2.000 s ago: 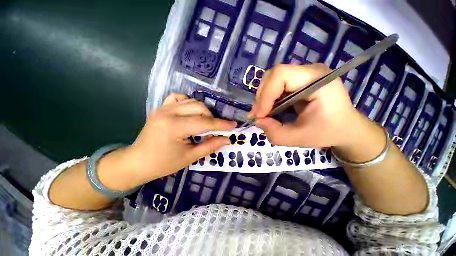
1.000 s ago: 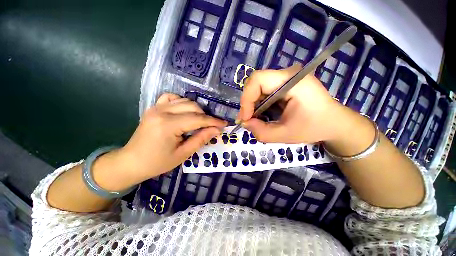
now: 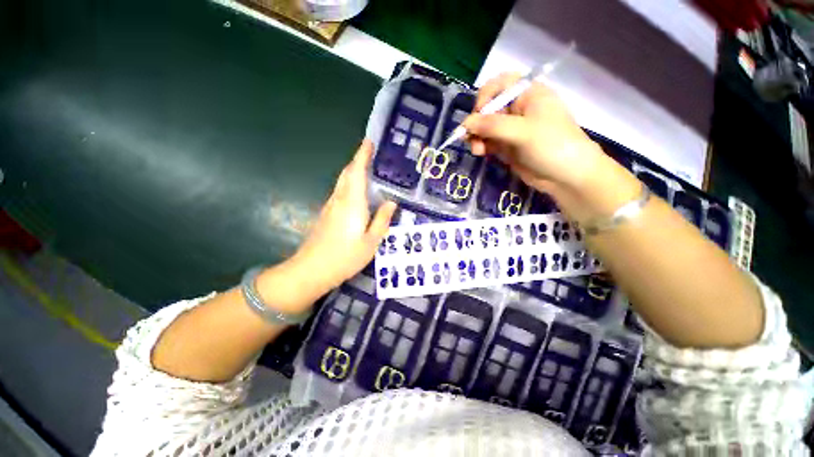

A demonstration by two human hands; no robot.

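Note:
The clear blister tray (image 3: 381,116) holds rows of navy housings (image 3: 455,335); several have yellow-outlined adhesive gaskets at their lower ends. My right hand (image 3: 535,143) holds the tweezers (image 3: 504,98) like a pen, tips down at the upper-left housing. A yellow adhesive gasket (image 3: 434,163) is at the tips, over that housing's lower right; whether it touches the housing cannot be told. My left hand (image 3: 344,223) grips the tray's left edge, fingers along the outside and thumb over the rim, near the liner strip. The white liner strip (image 3: 486,254) lies across the tray with two rows of dark cut-outs.
A spare adhesive sheet (image 3: 743,232) stands at the tray's right edge. A large pale paper sheet (image 3: 616,80) lies beyond the tray. The dark green bench top (image 3: 178,134) extends left. A round white object (image 3: 335,7) is at the top, and dark and red items are at the upper right.
My right hand and tweezers have moved from the liner strip up to the upper-left housing, with a yellow gasket. My left hand has left the strip for the tray edge. The view has shifted.

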